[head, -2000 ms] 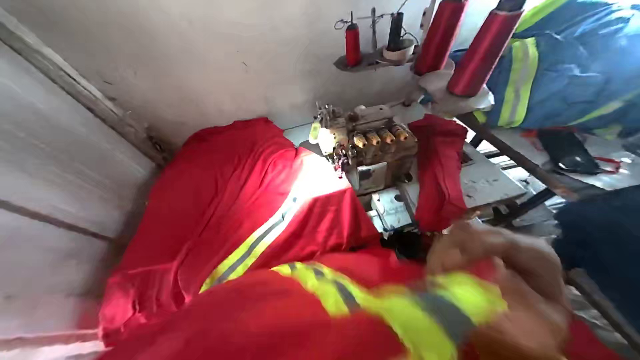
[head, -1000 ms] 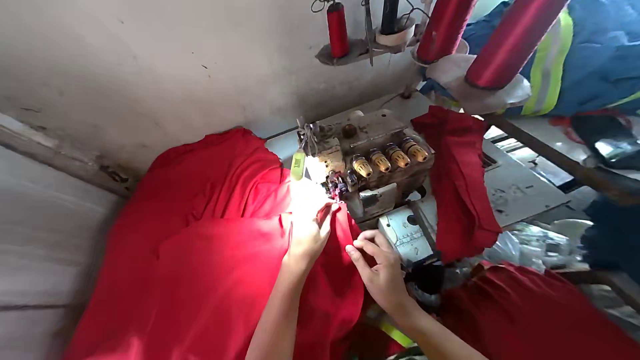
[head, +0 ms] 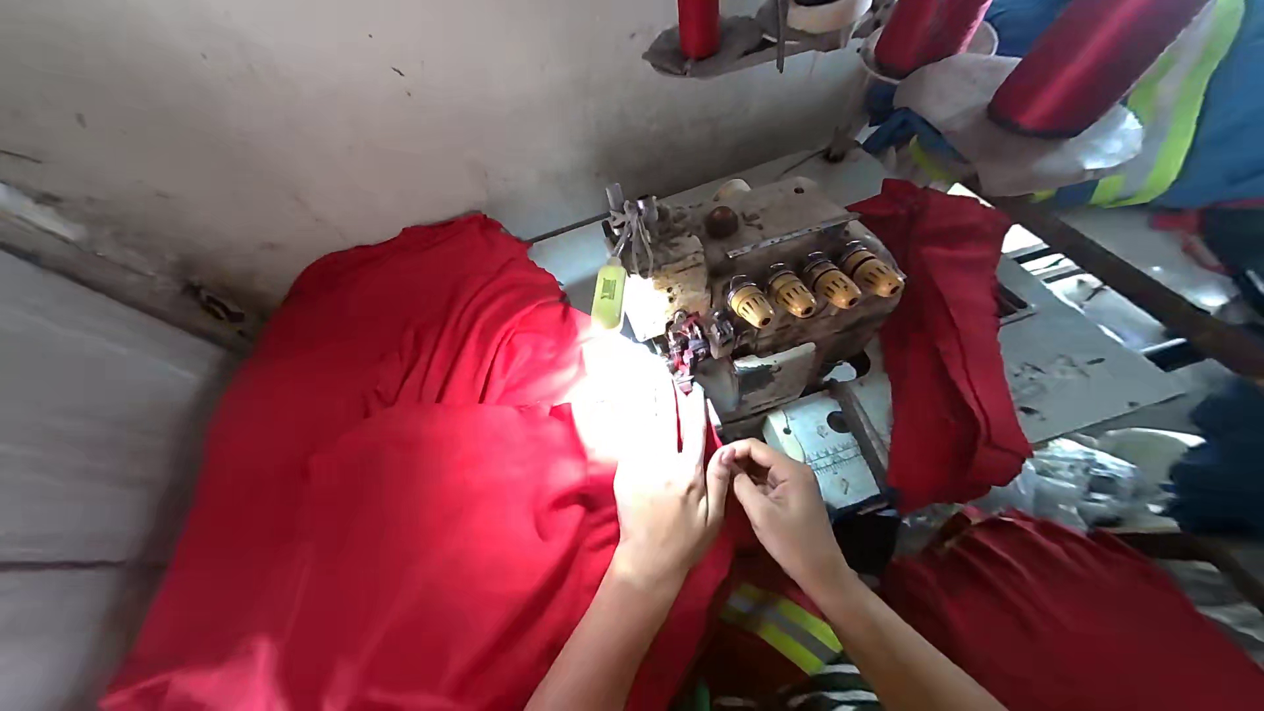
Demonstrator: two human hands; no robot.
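An overlock sewing machine (head: 780,286) with several yellow tension dials stands on a pale worktable, its lamp glaring near the needle. Red fabric (head: 415,523) is spread to its left and runs up to the presser foot (head: 683,360). My left hand (head: 664,494) lies on the fabric just below the presser foot, its fingertips washed out by the glare. At its right, my right hand (head: 785,509) pinches the fabric's edge between thumb and forefinger, close to my left thumb. Lower down, a yellow and silver reflective band (head: 785,627) shows between my forearms.
A folded red fabric piece (head: 943,346) drapes over the table right of the machine. Red thread cones (head: 1096,64) stand above at the right. More red cloth (head: 1066,612) lies at lower right, near clear plastic bags (head: 1076,479). A wall (head: 296,118) rises behind, and a metal bar (head: 1136,286) crosses the right side.
Two seconds ago a blurred hand held banded red cloth at lower right; since one second ago both hands are at the machine's front edge. My left hand now lies flatter, and the view is closer.
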